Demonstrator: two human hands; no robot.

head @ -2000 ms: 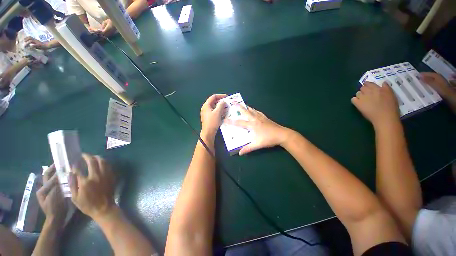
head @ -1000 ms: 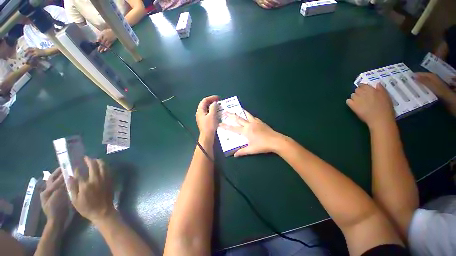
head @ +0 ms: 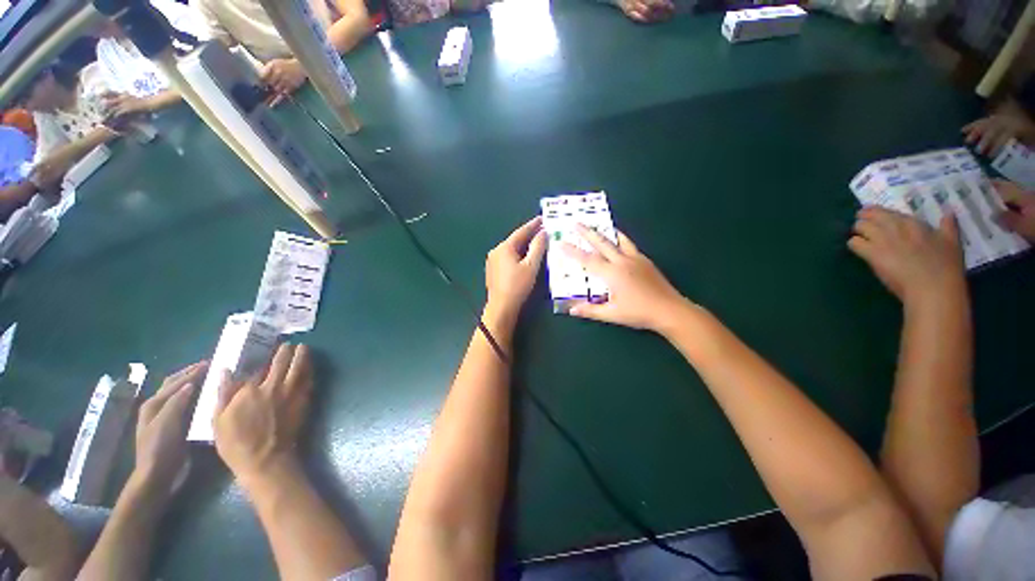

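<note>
A white carton block (head: 563, 272), seemingly two small cartons edge to edge, lies on the dark green bench in front of me. It has dark heading print at its far end and a small green mark. My left hand (head: 514, 270) grips its left long side. My right hand (head: 631, 284) lies over its top and right side, with fingers spread across the print, and hides part of the face. A black cable (head: 556, 424) crosses over my left forearm.
A neighbour's hands (head: 263, 418) hold a white carton (head: 216, 392) beside a printed sheet (head: 293, 284). An open carton (head: 100, 437) lies further left. A rack post (head: 244, 156) rises upper left. Another neighbour's hand (head: 911, 252) touches a carton row (head: 942, 202) at right. Cartons (head: 455, 57) lie at the back.
The carton block and both my hands are a little further up and right in view. The block is straighter. The left neighbour's carton has moved down beside the printed sheet.
</note>
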